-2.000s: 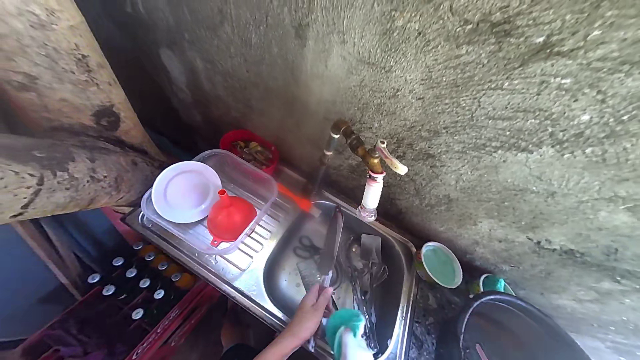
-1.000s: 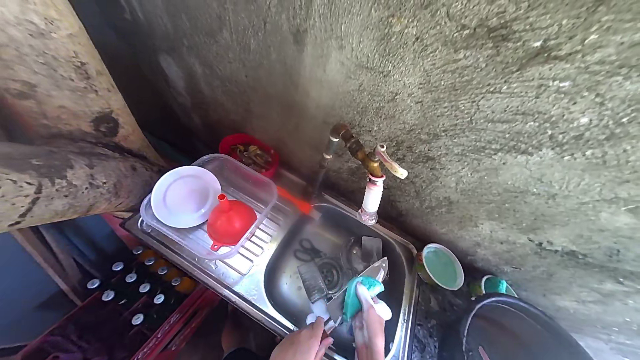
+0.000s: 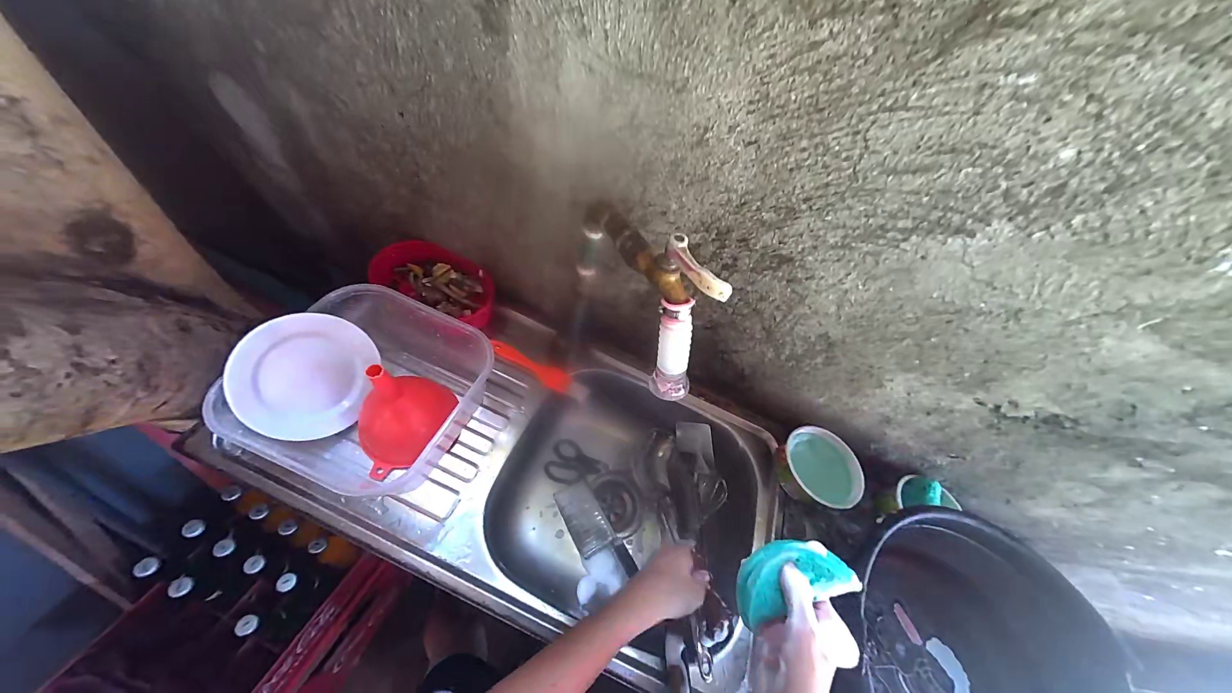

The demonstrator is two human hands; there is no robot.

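My left hand (image 3: 674, 580) is down in the stainless steel sink (image 3: 527, 500), its fingers curled among metal utensils; what it grips there cannot be made out. My right hand (image 3: 804, 626) holds a soapy green scouring sponge (image 3: 784, 577) above the sink's right edge. Scissors (image 3: 576, 464) lie on the basin floor, with a flat grater-like tool (image 3: 583, 515) below them. A turner's metal blade (image 3: 694, 441) and a whisk (image 3: 712, 489) rest on the basin's right side. White suds (image 3: 602, 576) cling near the lower left of the basin.
A tap (image 3: 669, 279) with a white spout overhangs the sink. On the drainboard, a clear plastic tub (image 3: 472, 351) holds a white plate (image 3: 300, 375) and red funnel (image 3: 404, 423). A red bowl (image 3: 385, 260) stands behind. Right are a cup of green liquid (image 3: 823, 467) and black bucket (image 3: 1020, 577); crated bottles (image 3: 223, 553) stand lower left.
The right hand with the sponge has moved right, out from over the basin. My left hand has moved right and farther into the sink. The knife blade seen beside the sponge earlier is no longer there.
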